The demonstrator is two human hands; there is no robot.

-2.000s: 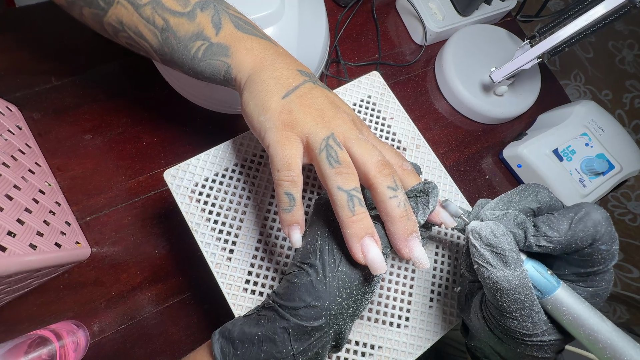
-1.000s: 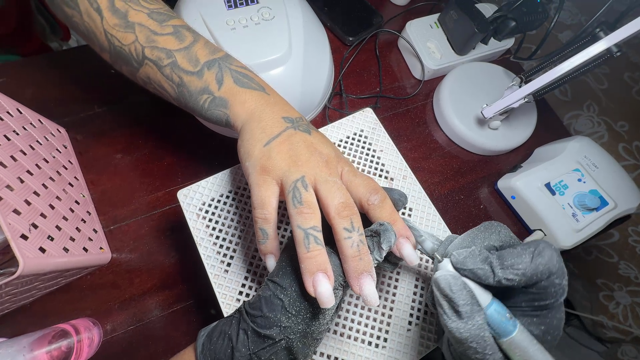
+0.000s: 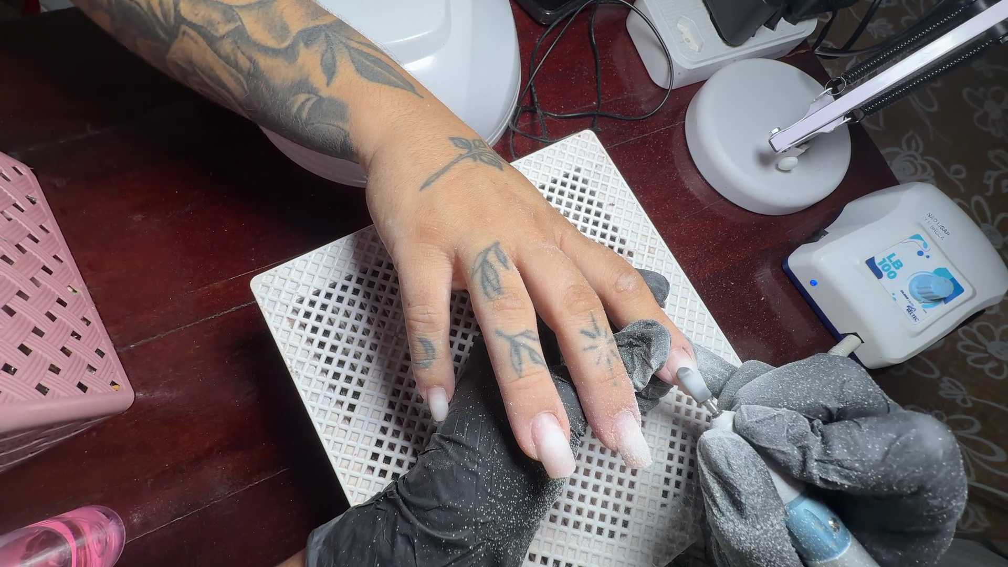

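My left hand (image 3: 480, 465), in a dusty black glove, lies under another person's tattooed hand (image 3: 488, 228). Its gloved fingertips pinch that person's index finger near the tip. My right hand (image 3: 835, 449), gloved and coated in pale dust, is closed around an electric nail drill handpiece (image 3: 819, 529) with a blue band. The drill's bit (image 3: 694, 386) is at the index fingernail; whether it touches cannot be told. Long pale nails, whitish toward the tips, show on the other fingers. A white perforated dust collector grille (image 3: 622, 504) lies beneath the hands.
A pink woven plastic basket (image 3: 55, 315) stands at left, above a bottle with pink liquid (image 3: 67, 539). Behind are a white nail lamp (image 3: 441, 63), black cables (image 3: 596, 71) and a white lamp base (image 3: 764, 142). The white drill control unit (image 3: 898, 272) sits at right.
The handpiece in my right hand has stayed by the person's index fingernail, and my left hand still holds that finger. The view has shifted somewhat.
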